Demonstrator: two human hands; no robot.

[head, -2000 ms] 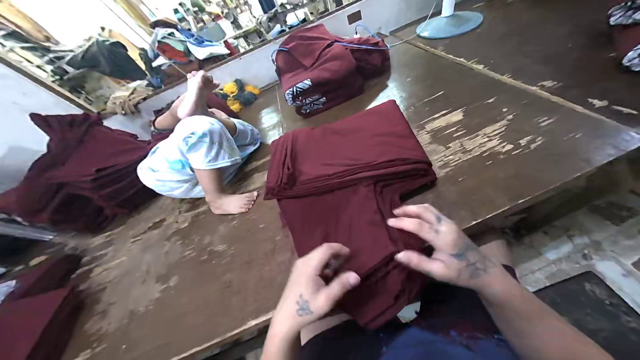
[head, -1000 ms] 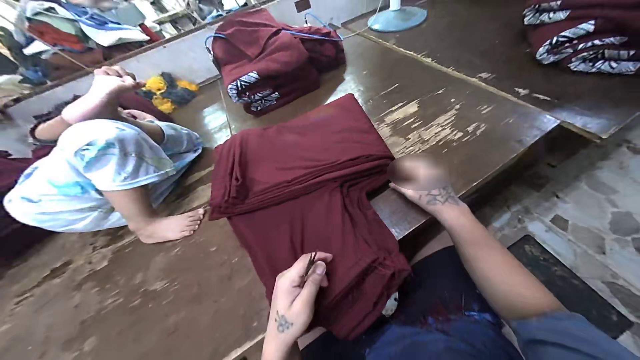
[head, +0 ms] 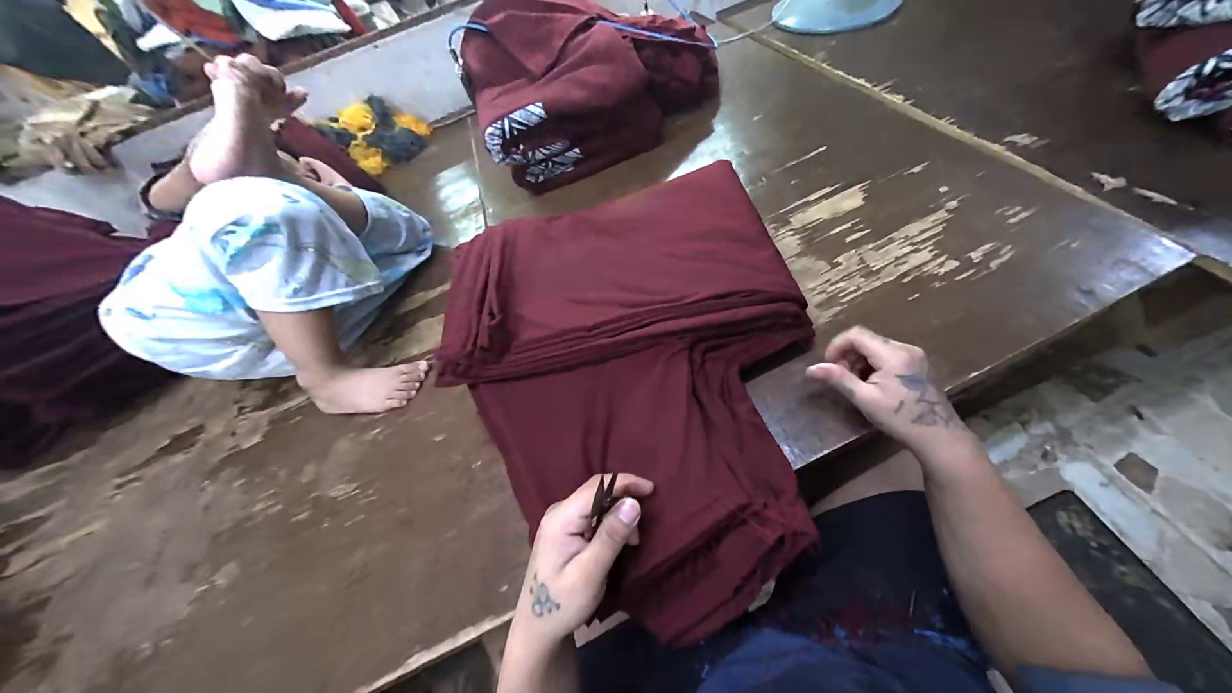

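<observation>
A stack of folded maroon cloth [head: 626, 269] lies across the worn wooden table, with more maroon cloth [head: 616, 433] stretching from it over the near edge toward my lap. My left hand [head: 587, 544] holds small dark thread snips [head: 603, 499], points up, between thumb and fingers, over the left side of the nearer cloth. To the right of the cloth, above the table's edge, is my right hand [head: 871, 380], its fingers curled and thumb apart, with nothing seen in it. Most of its palm is hidden.
Another person's bare foot [head: 371, 388] rests on the table left of the stack. A maroon cloth bundle [head: 577, 87] with patterned trim stands behind, near yellow and grey yarn [head: 371, 135]. More maroon cloth [head: 67, 318] lies far left. The table edge [head: 1068, 337] runs along the right.
Two seconds ago both my hands were over the nearer cloth; my right hand has since moved off it to the right. The snips now show in my left hand.
</observation>
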